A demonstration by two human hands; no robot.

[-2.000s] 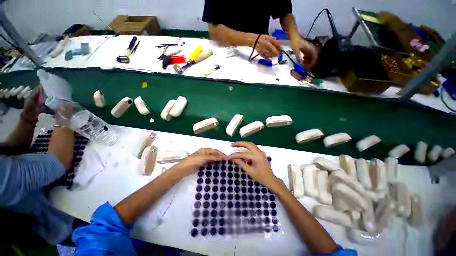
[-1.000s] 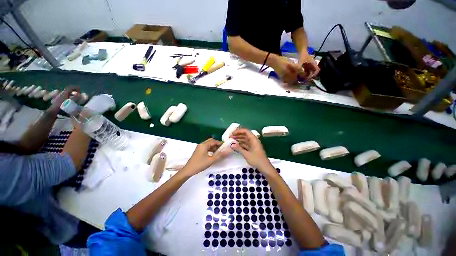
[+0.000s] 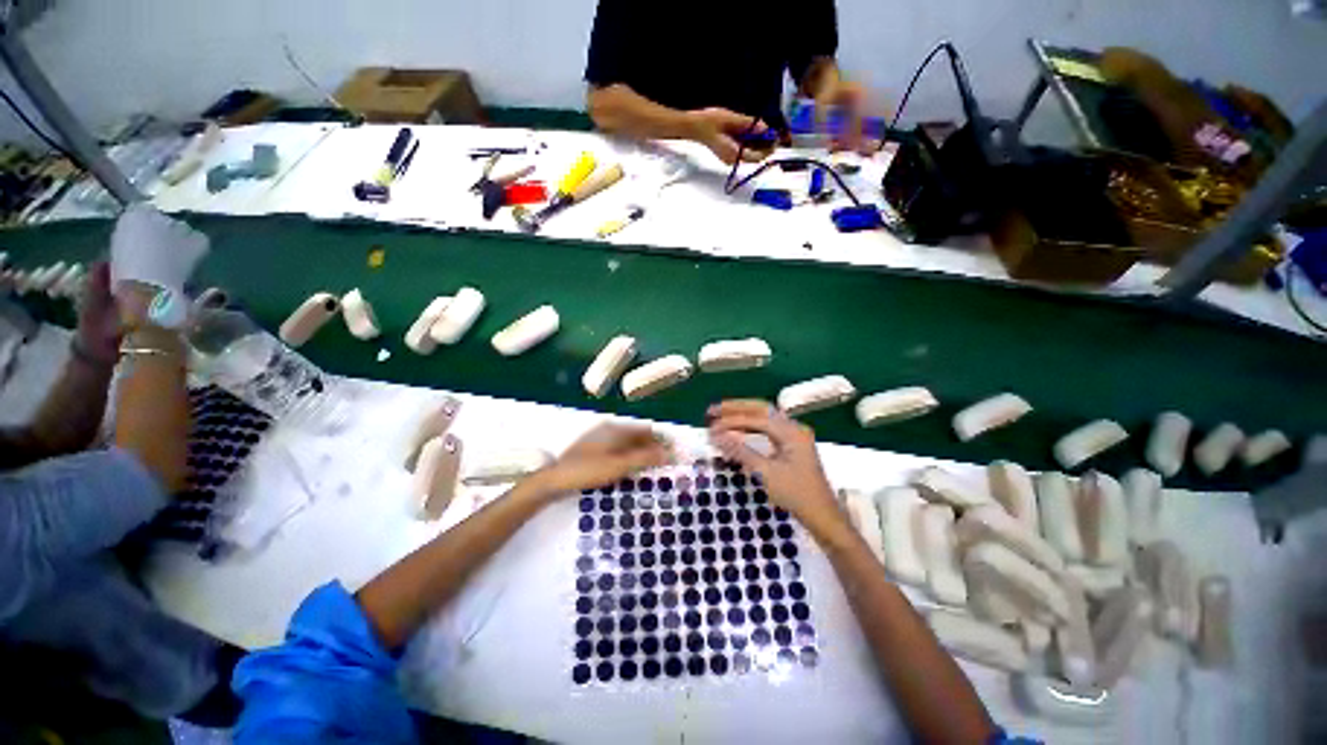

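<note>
A clear sheet with rows of black discs lies flat in front of me. My left hand is at the sheet's top left edge, blurred, fingers bent. My right hand is over the sheet's top edge, fingers curled, a short gap from the left hand. Neither hand visibly holds a housing; whether a small disc is between the fingertips cannot be told. Cream housings lie spaced along the green conveyor belt beyond my hands. A heap of cream housings lies right of the sheet.
A few housings lie left of the sheet. At left, a neighbour's arms are near a tilted clear bottle and another disc sheet. Opposite, a person's hands work beside blue cylinders. Tools lie on the far bench.
One second ago both hands held a housing over the belt's near edge. They have let it go and moved back to the sheet, now farther apart. The neighbour's hand has moved up to the bottle.
</note>
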